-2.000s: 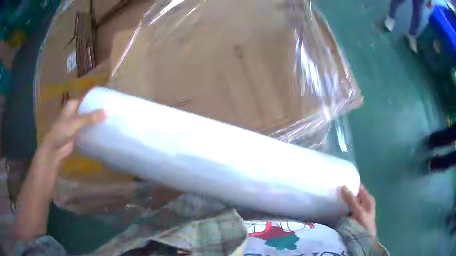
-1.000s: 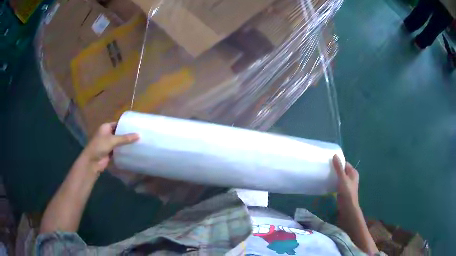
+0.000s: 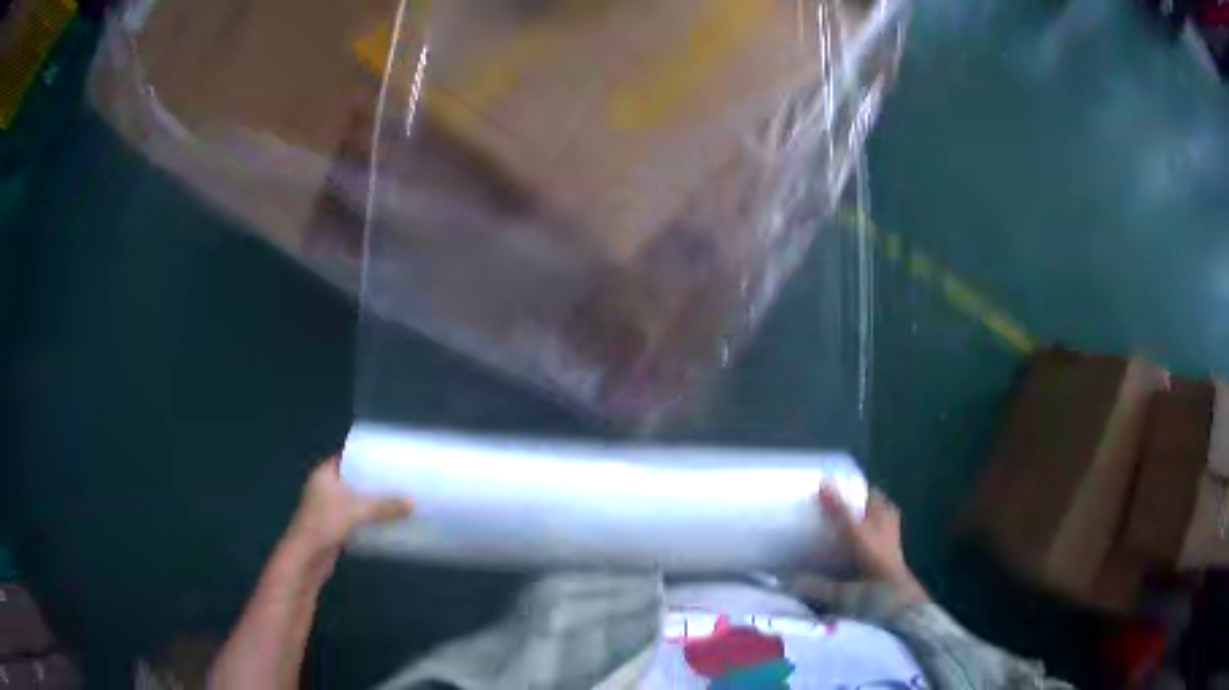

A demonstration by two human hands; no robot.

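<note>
The white stretch film roll point(image 3: 607, 499) lies level across my front. My left hand point(image 3: 337, 512) grips its left end, thumb on top. My right hand point(image 3: 867, 528) grips its right end, thumb on top. The fingers at the roll ends are partly hidden. A clear web of stretch film point(image 3: 607, 411) runs from the roll up to the load, with shiny streaks along both edges. The wrapped load of cartons point(image 3: 553, 243) is beyond the roll, one corner pointing toward me. The picture is blurred.
The green floor point(image 3: 148, 351) lies around the load. A yellow line point(image 3: 964, 290) runs on it at the right. An open brown carton point(image 3: 1078, 472) stands at the lower right. A yellow object point(image 3: 30, 47) shows at the upper left.
The load now sits higher in view with a corner toward me. The roll is nearer my body and more level, with a longer film web. The carton at right has come into fuller view.
</note>
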